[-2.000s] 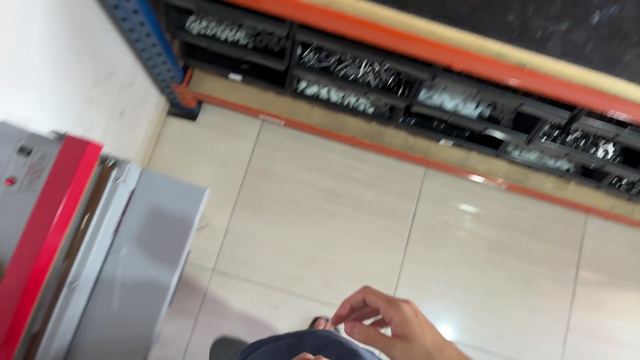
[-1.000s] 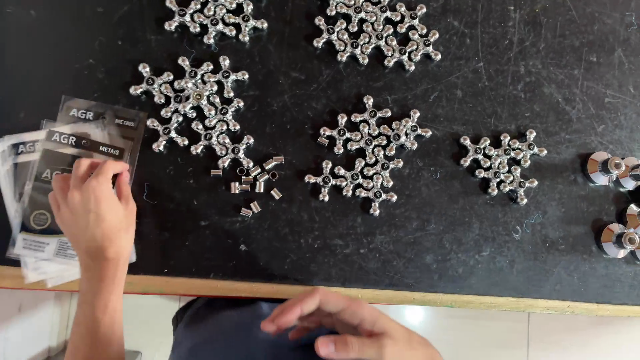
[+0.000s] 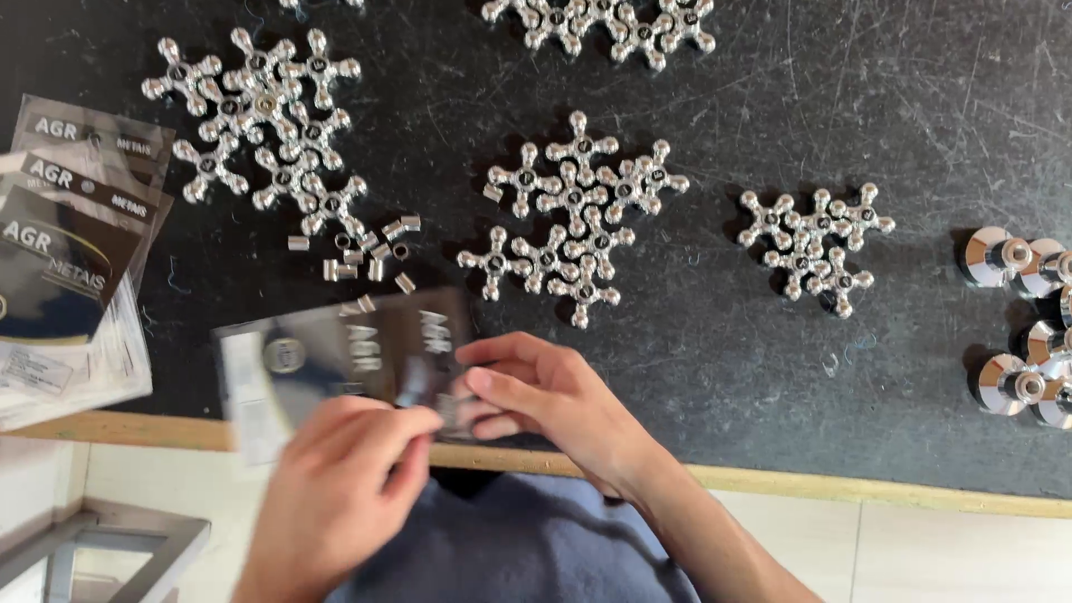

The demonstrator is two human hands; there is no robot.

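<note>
A clear plastic packaging bag with a dark printed card [image 3: 318,360] spans the table's front edge, blurred by motion. My left hand [image 3: 360,469] grips its lower edge between thumb and fingers. At the bag's right end is my right hand [image 3: 528,385], its thumb and fingers around that end; whether they pinch it is unclear. Just above the bag lie several small chrome sleeves [image 3: 377,251]. Groups of chrome cross-shaped tap handles rest on the black tabletop: one at upper left [image 3: 264,105], one in the middle [image 3: 575,198], a smaller one on the right [image 3: 804,243].
More bags with printed cards [image 3: 67,251] are piled at the left. Another group of cross handles [image 3: 603,17] is cut off by the top edge. Round chrome flanges [image 3: 997,255] stand at the far right. The table's wooden edge [image 3: 804,486] runs in front of my body.
My left hand has moved right from the bag pile, where it was a second ago, and now holds a bag. My right hand has come up over the table edge to that bag.
</note>
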